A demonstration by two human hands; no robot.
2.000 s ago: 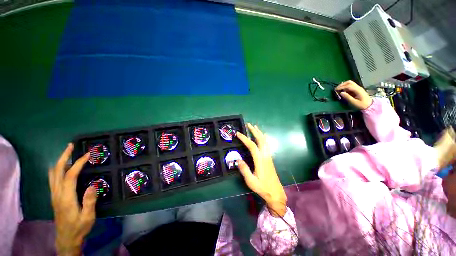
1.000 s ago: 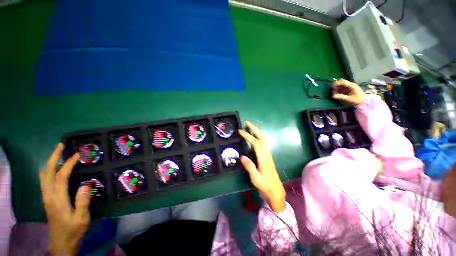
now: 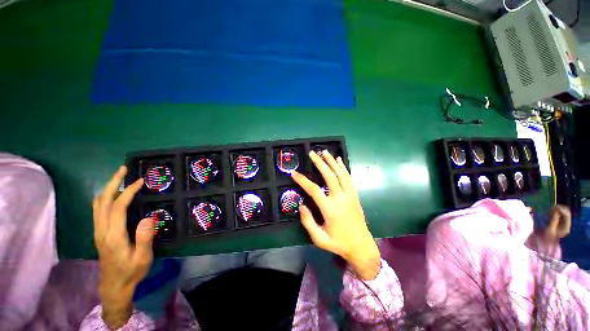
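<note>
A black compartment tray (image 3: 174,192) lies on the green bench top in front of me, two rows of pockets with a round glossy lit unit (image 3: 246,166) in each visible pocket. My left hand (image 3: 123,226) is at the tray's left end, fingers spread, fingertips at its edge and thumb over the lower left unit. My right hand (image 3: 335,207) lies over the tray's right end, fingers spread. It hides most of the two rightmost pockets; its index fingertip is near the upper fourth unit. I cannot tell whether that fingertip touches it.
A blue mat (image 3: 226,58) lies behind the tray. At right are a second black tray (image 3: 493,169) with round units, a loose black cable (image 3: 460,121) and a grey vented box (image 3: 532,58). A neighbour's pink sleeve (image 3: 479,233) is at right; pink fabric (image 3: 26,207) is at left.
My right hand has moved left from the tray's right edge to over its pockets. The neighbour's hand has left the cable. The view has shifted, so the bench things appear further right.
</note>
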